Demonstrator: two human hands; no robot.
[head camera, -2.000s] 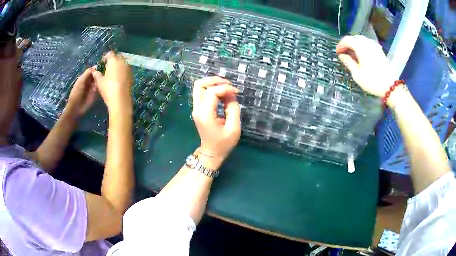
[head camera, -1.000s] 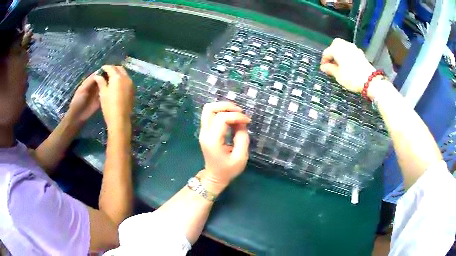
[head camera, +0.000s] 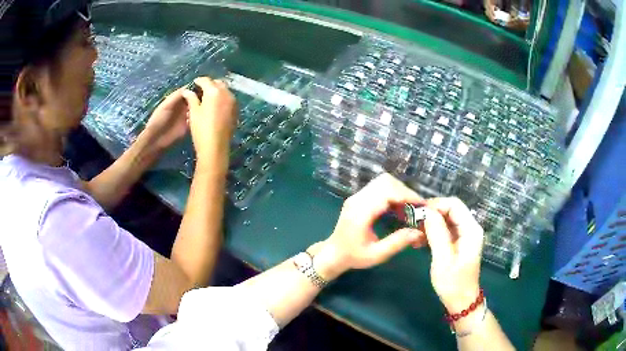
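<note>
A small electronic module (head camera: 414, 215), dark with a bright silver-white block, is pinched between both hands in front of the tray stack. My left hand (head camera: 374, 223) grips it from the left with thumb and fingers. My right hand (head camera: 454, 243) holds its right side with the fingertips. A wide stack of clear blister trays (head camera: 405, 147) stands behind my hands, its pockets holding many parts with white or green faces. My hands hide part of the stack's front.
A co-worker in lilac (head camera: 96, 253) sits at the left, both hands raised together. A flatter tray of parts (head camera: 264, 154) and a pale strip (head camera: 264, 90) lie beside the co-worker. More clear trays (head camera: 147, 75) are at far left. A blue basket (head camera: 597, 240) stands right of the bench.
My right hand has come from the back right of the tray stack down to my left hand. A module now shows between them. The view has shifted left, showing more of the co-worker.
</note>
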